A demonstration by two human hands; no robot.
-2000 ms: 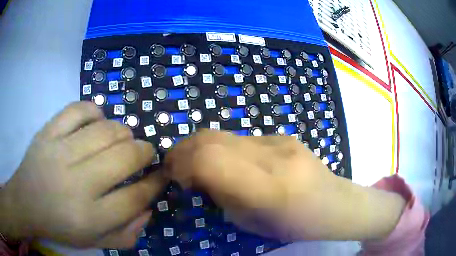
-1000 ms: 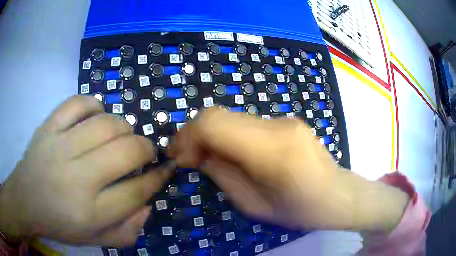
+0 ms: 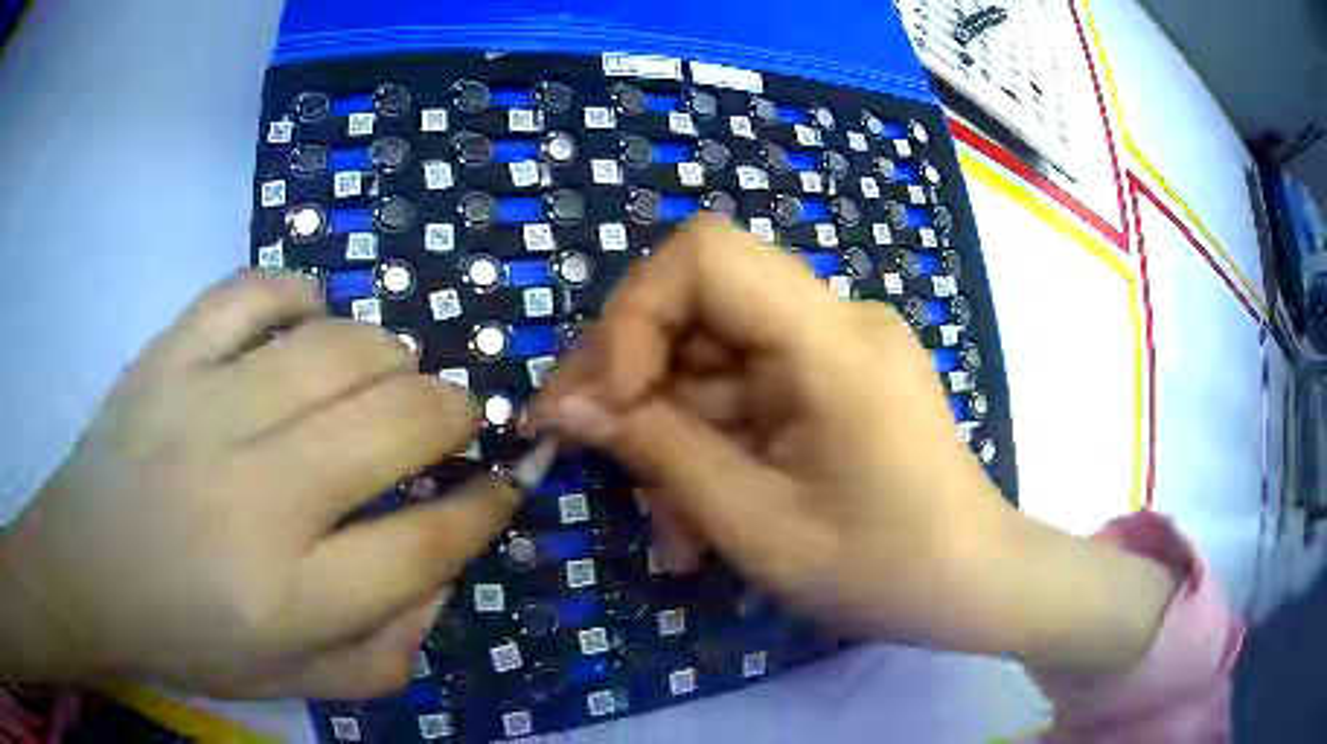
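Note:
The black tray (image 3: 611,298) lies flat under both hands. It holds rows of paired round modules (image 3: 482,272) with blue strips between them and small QR labels (image 3: 574,507) beside them. My left hand (image 3: 277,480) rests over the tray's left part, fingers bent and close together; its palm side is hidden. My right hand (image 3: 786,422) is over the tray's middle, thumb and fingertips pinched near my left index fingertip. A short pale tip, apparently a cotton swab (image 3: 536,462), shows below the pinch; the rest is hidden by the fingers. The modules right under the fingertips are hidden or blurred.
A bright-blue cover (image 3: 597,26) joins the tray's far edge, with two printed labels (image 3: 642,67) beside it. An off-white panel (image 3: 1004,73) with small dark parts lies at the upper right. Red and yellow tape lines cross the white bench (image 3: 1077,334) on the right.
The tray and the cover's edge have shifted away from me. My left hand is nearly in place. My right knuckles are higher, and the pale tip now shows more clearly between the hands.

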